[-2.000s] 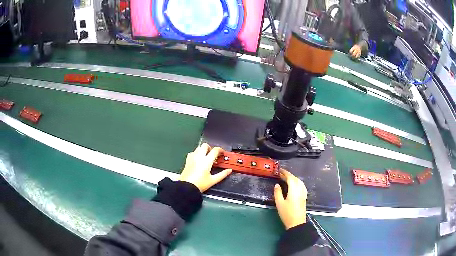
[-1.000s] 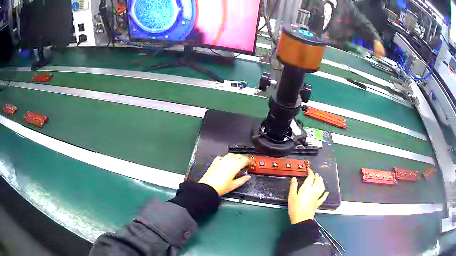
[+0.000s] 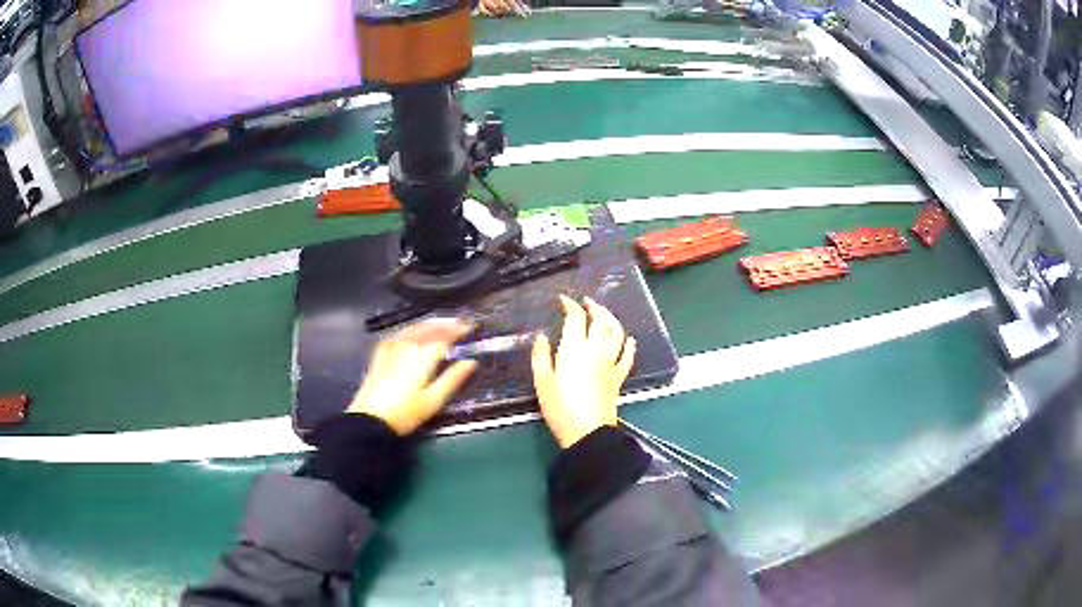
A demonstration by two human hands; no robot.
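The black base plate point(image 3: 344, 344) lies in front of me with the microscope point(image 3: 430, 166) standing at its back edge. No red carrier shows on the plate. My left hand point(image 3: 415, 374) is over the plate's left part, slightly blurred, with thumb and fingers apart and nothing in it. My right hand point(image 3: 584, 365) is over the plate's right part, fingers spread and empty. A red carrier point(image 3: 692, 242) lies just off the plate's right back corner. Another red carrier point(image 3: 794, 268) lies to the right of it.
More red carriers lie farther right point(image 3: 867, 243), behind the microscope point(image 3: 358, 199) and at the far left edge point(image 3: 11, 409). Thin tweezers point(image 3: 682, 460) lie right of my right sleeve. The monitor point(image 3: 226, 65) shows pale pink-violet. A metal rail point(image 3: 908, 148) runs along the right. A person's hand shows at the top.
The view has turned right. The red carrier that was between my hands is gone from the plate, and a carrier now lies beside the plate's right back corner. Both hands are now empty.
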